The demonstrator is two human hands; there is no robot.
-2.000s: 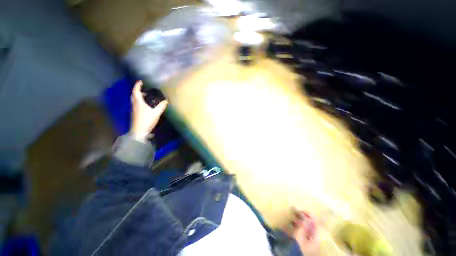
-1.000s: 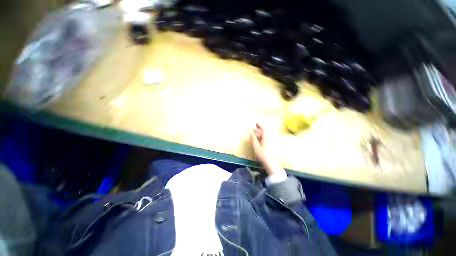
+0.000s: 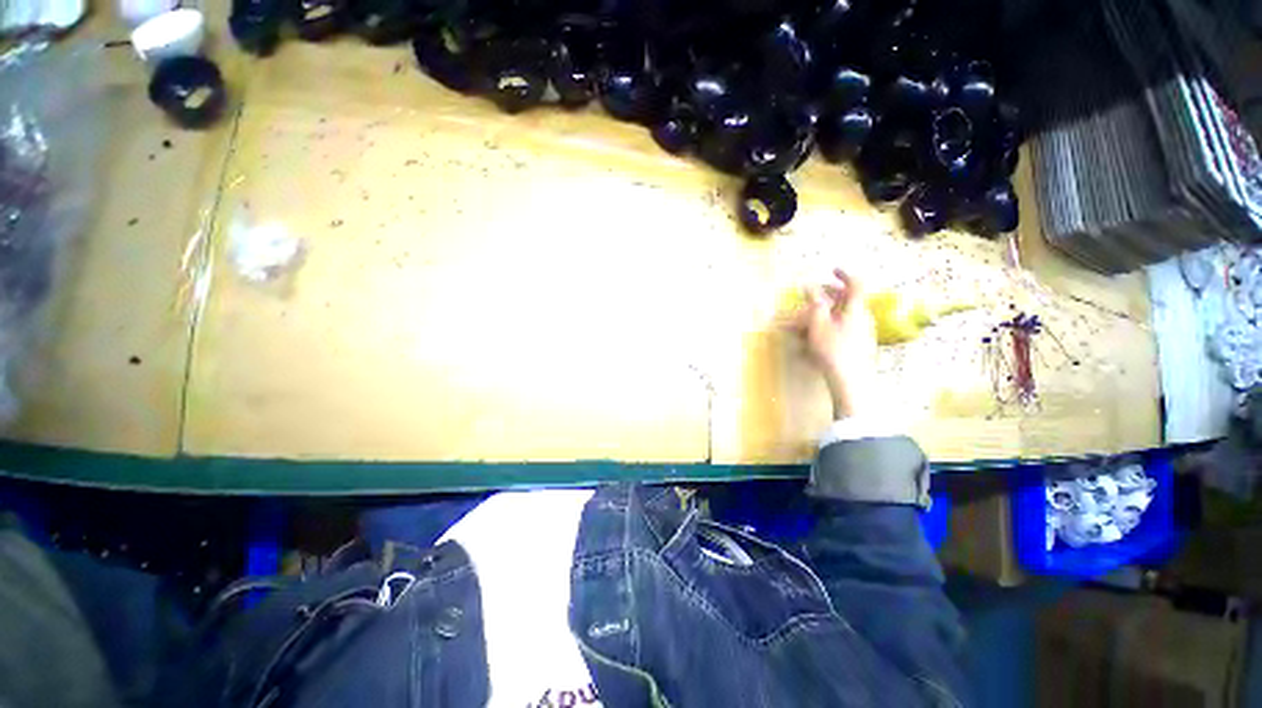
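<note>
My right hand (image 3: 835,332) reaches over the bench top, its fingers bent and close together beside the yellow glue bottle (image 3: 900,317). Glare and blur hide whether anything is in the fingertips or whether they touch the bottle. My left hand is out of the picture. A small tangle of dark red leads (image 3: 1023,357) with black ends lies right of the bottle. A single black cup (image 3: 767,203) stands just behind my right hand, in front of many piled glossy black cups (image 3: 720,104).
Thin stacked trays (image 3: 1107,194) stand at back right. A blue bin (image 3: 1100,519) of pale parts sits below the bench's dark green edge (image 3: 415,474). A clear bag (image 3: 28,235) lies far left. Another black cup (image 3: 187,91) and a white cup (image 3: 169,35) stand at back left.
The view has swung from the left side to face the bench. My left hand, earlier holding a dark piece near the blue bin, is out of view. My right hand has moved beside the yellow bottle.
</note>
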